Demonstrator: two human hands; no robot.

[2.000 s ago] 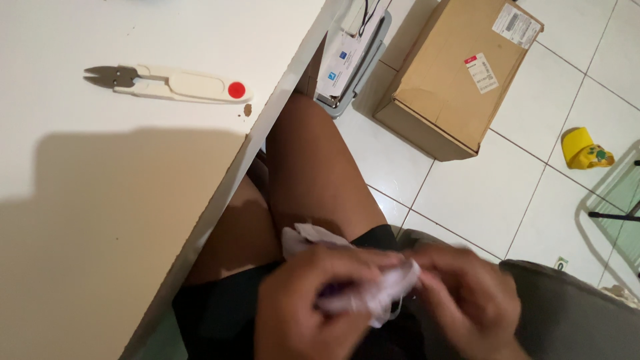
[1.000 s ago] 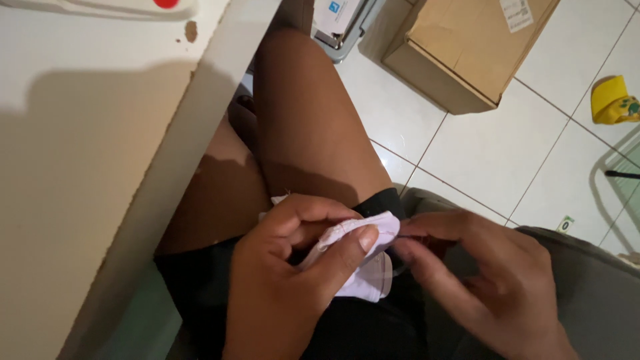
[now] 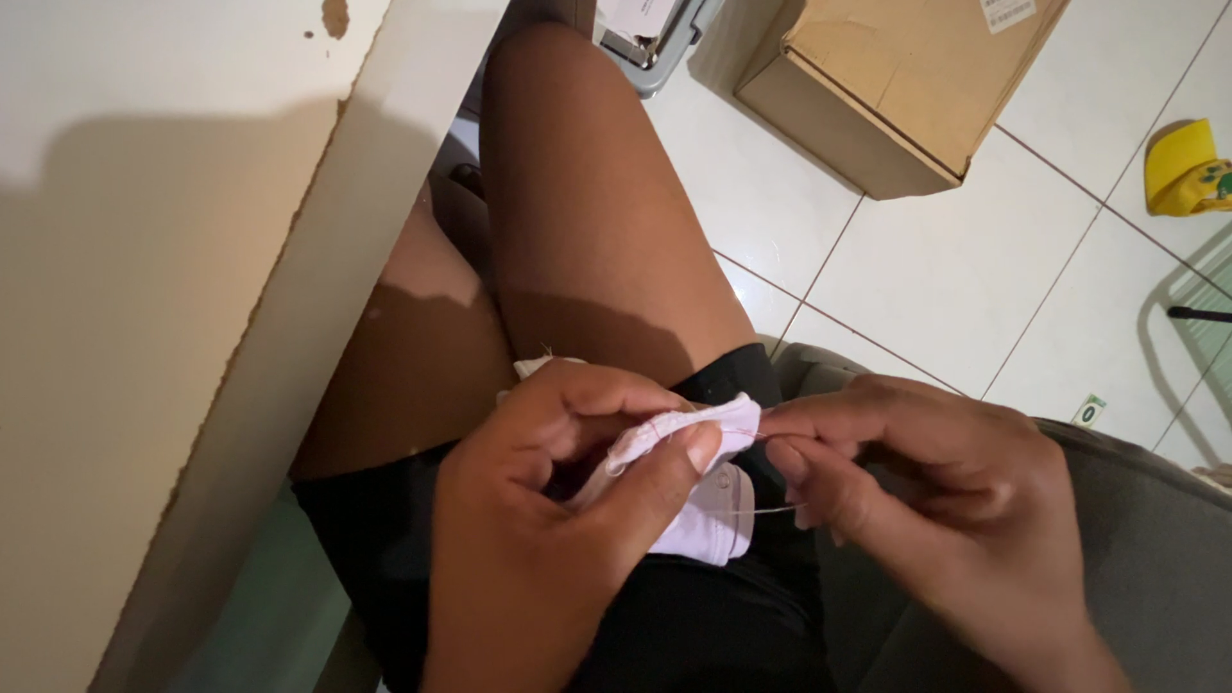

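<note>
Over my lap, my left hand (image 3: 568, 481) pinches a folded piece of pale pink-white fabric (image 3: 707, 515) between thumb and fingers. A small round snap or ring shows near the fabric's lower right edge. Just right of the fold, my right hand (image 3: 914, 481) has its thumb and forefinger pinched together at a thin thread (image 3: 765, 510); whether a needle is between the fingertips cannot be told. The thread runs from the fabric to the right fingers. Part of the cloth is hidden behind my left hand, and a frayed whitish bit (image 3: 544, 366) sticks out above it.
A white table with a chipped edge (image 3: 274, 279) runs along my left. A cardboard box (image 3: 885, 87) and a grey plastic case (image 3: 664, 58) are on the tiled floor ahead. To the right are a yellow cap (image 3: 1184, 173), a metal-framed stand (image 3: 1193, 313) and a grey chair (image 3: 1136, 539).
The view has shifted, and the thread snips on the table have left it. My right fingers remain beside the fabric fold, now pinched closer together. My left hand keeps its hold on the fabric.
</note>
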